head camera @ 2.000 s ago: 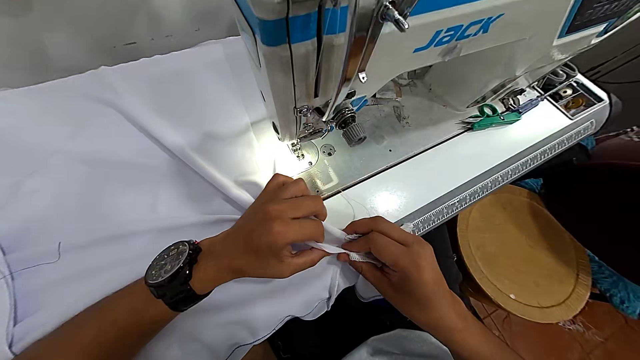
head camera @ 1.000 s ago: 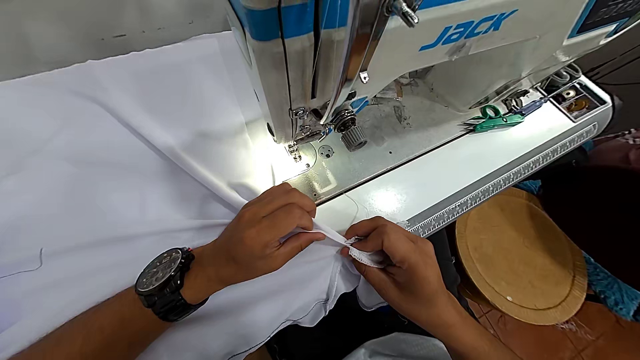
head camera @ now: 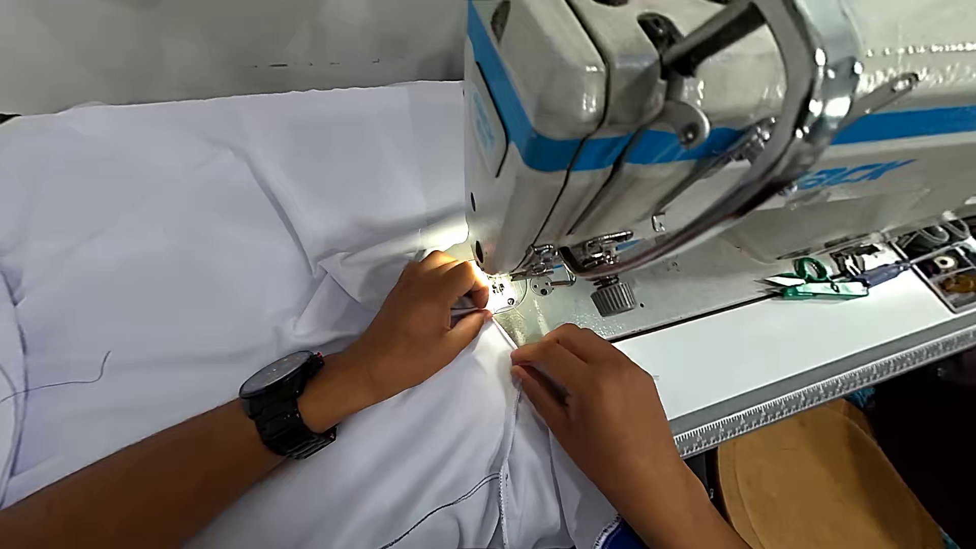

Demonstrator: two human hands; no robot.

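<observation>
White fabric [head camera: 175, 229] covers the left and front of a Jack sewing machine [head camera: 564, 84]. My left hand [head camera: 427, 328], with a black watch [head camera: 282, 400] on the wrist, pinches the fabric's edge right beside the lit needle plate [head camera: 503, 293]. Lower and to the right, my right hand [head camera: 587, 389] pinches the same edge between thumb and fingers. The edge runs straight between both hands. My left fingers partly hide the needle area.
Green thread snips [head camera: 823, 288] lie on the machine bed, near a parts tray [head camera: 949, 274]. A measuring tape strip [head camera: 823, 393] runs along the table's front edge. Below it is a round brown seat [head camera: 823, 473]. A dark loose thread [head camera: 69, 383] lies on the fabric.
Both hands were close together in front of the machine bed; now they are apart, with my left hand up at the needle plate. The view has shifted noticeably.
</observation>
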